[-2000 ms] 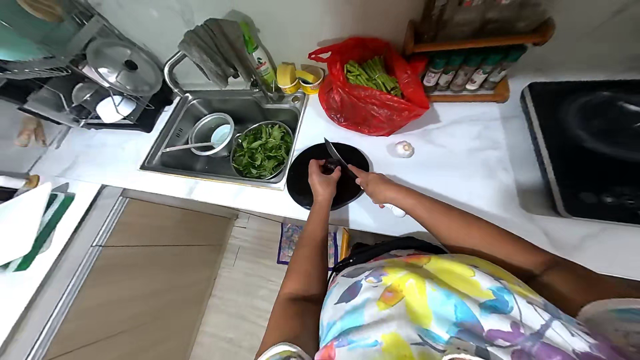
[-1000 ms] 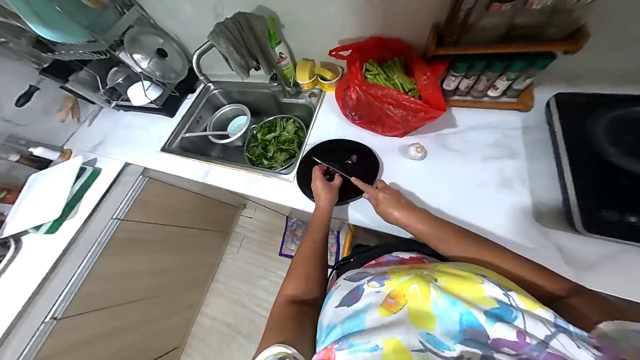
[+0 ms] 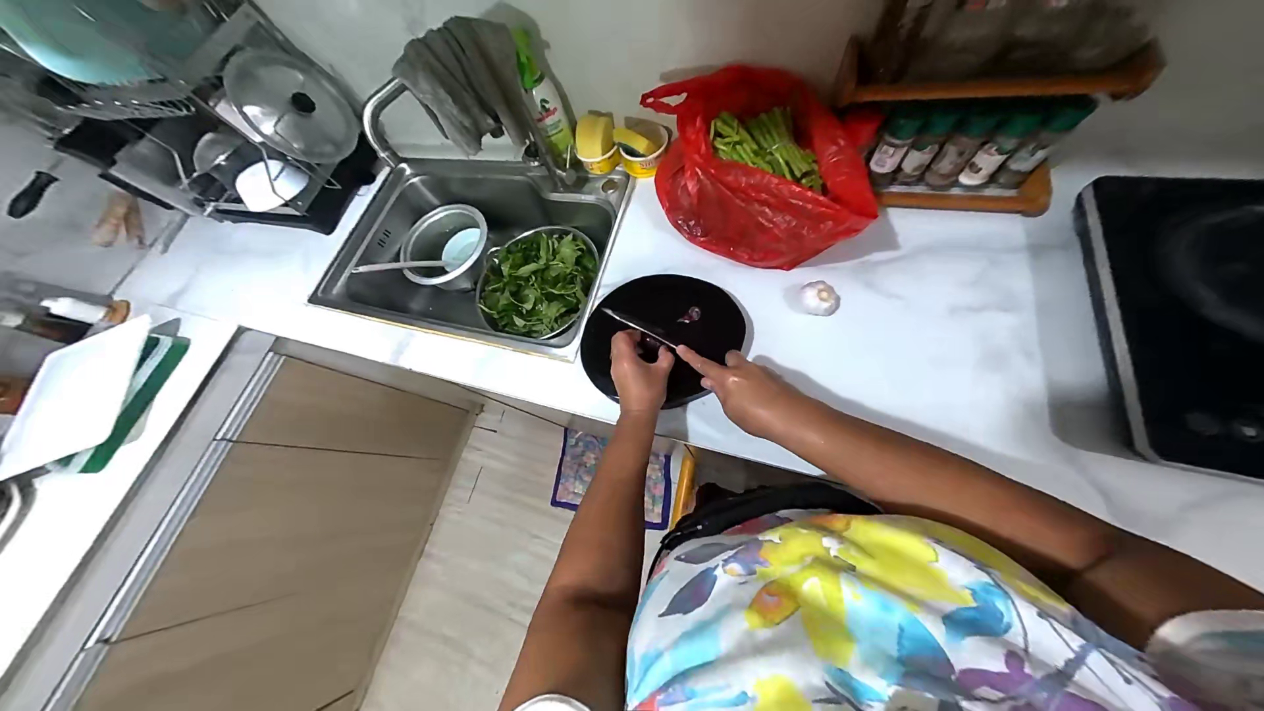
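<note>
A round black cutting board [image 3: 711,355] lies near the counter's front edge. On its left part my left hand [image 3: 640,373] pinches a small dark purple piece, perhaps an onion [image 3: 650,346], mostly hidden by the fingers. My right hand [image 3: 736,388] grips a knife, its handle hidden in the palm and one finger stretched along it; the blade [image 3: 637,325] points up and left, over the piece. A small purplish scrap [image 3: 690,315] rests on the board. To the board's upper right sits a garlic bulb [image 3: 819,298].
Behind the board stands a red plastic bag [image 3: 765,222] of green stalks. Left is a steel sink [image 3: 370,286] holding a pot [image 3: 444,247] and a bowl of leafy greens [image 3: 538,283]. A spice rack [image 3: 968,200], black cooktop [image 3: 1165,326] and dish rack [image 3: 286,193] stand around.
The knife, pointing steeply upward two seconds ago, now lies lower, with its blade slanting left over the piece. A purplish scrap shows on the board. The view has shifted somewhat.
</note>
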